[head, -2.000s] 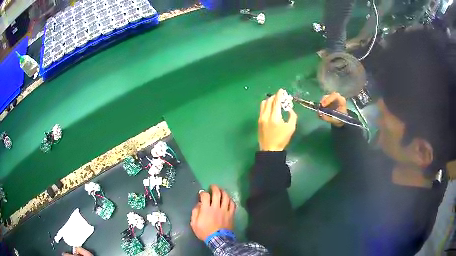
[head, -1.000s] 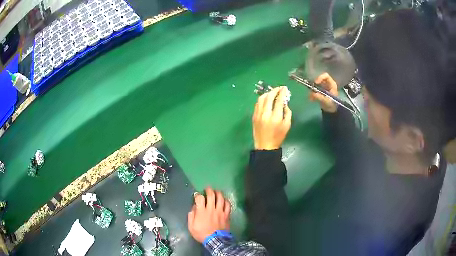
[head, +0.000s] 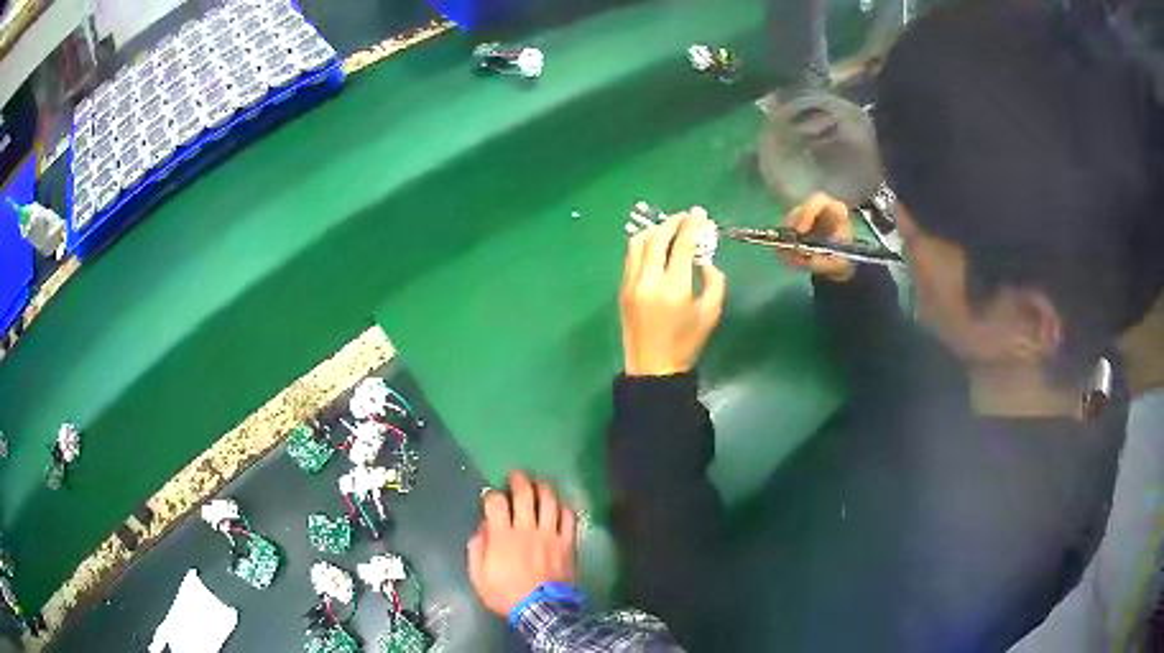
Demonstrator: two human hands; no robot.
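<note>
My right hand (head: 523,546), with a blue wristband and plaid cuff, rests palm down at the edge of the dark mat (head: 440,478), fingers a little apart, holding nothing visible. My left hand is not in view. Left of my right hand, several board assemblies lie on the mat: green circuit boards (head: 257,559) joined by red and black wires to white parts (head: 370,482). A flat white cloth or paper piece (head: 194,617) lies at the lower left.
A worker in black (head: 1021,319) at the right holds a white part (head: 703,240) at a soldering iron (head: 779,239), below a round fume hood (head: 820,147). A green belt (head: 511,166) carries a few assemblies. A blue tray (head: 204,147) and bottle (head: 41,227) stand upper left.
My left fingertips, at the white piece in the oldest frame, are out of view. My right hand stays on the mat. The worker's iron moved off the white part and is back at it.
</note>
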